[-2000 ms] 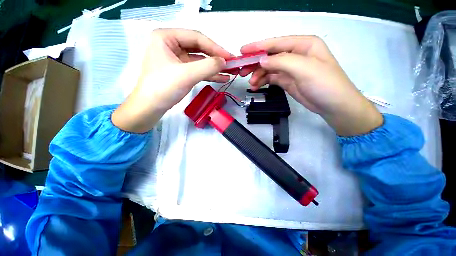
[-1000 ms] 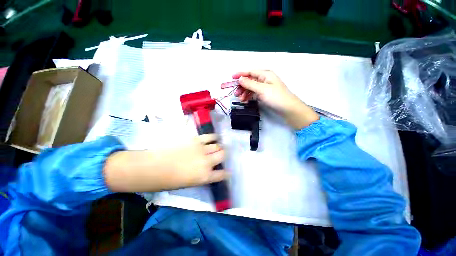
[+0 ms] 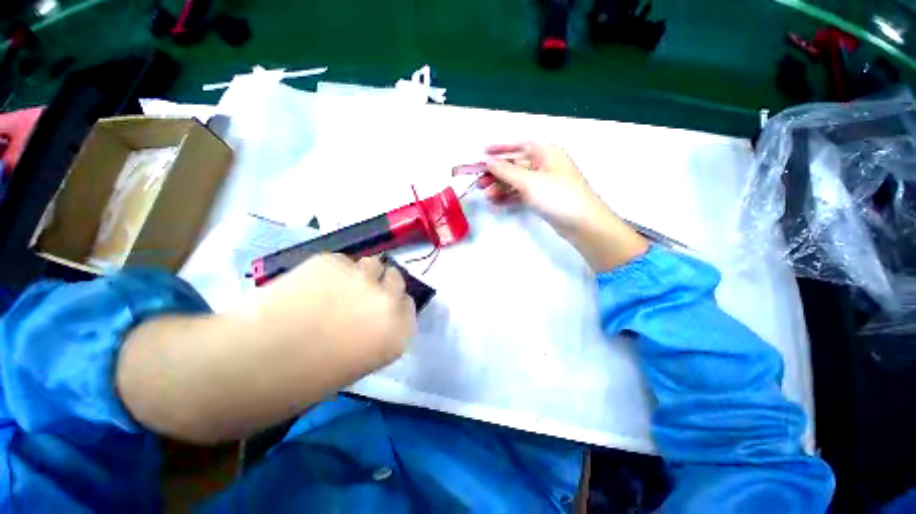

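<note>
The red-and-black handle assembly [image 3: 341, 239] lies slantwise on the white foam sheet, its red head housing [image 3: 449, 217] toward the right. My left hand [image 3: 347, 306] is closed around the black arm [image 3: 414, 288], most of which it hides, just in front of the handle. Thin lead wires [image 3: 432, 259] run near the head. My right hand [image 3: 537, 186] pinches a small red cover or strip [image 3: 468, 170] between its fingertips, above and right of the head, with a wire reaching toward it.
An open cardboard box [image 3: 191, 196] stands at left. A crumpled clear bag [image 3: 854, 201] is at right. Thin grey tweezers [image 3: 653, 235] lie by my right wrist. More red-and-black units [image 3: 553, 35] lie on the green surface [image 3: 452, 60] at the back. White sheet [image 3: 562, 341] spreads beneath.
The handle has turned from pointing toward me to pointing left. My left hand has let go of the handle and taken hold of the black arm, moving it left. My right hand still holds the red strip.
</note>
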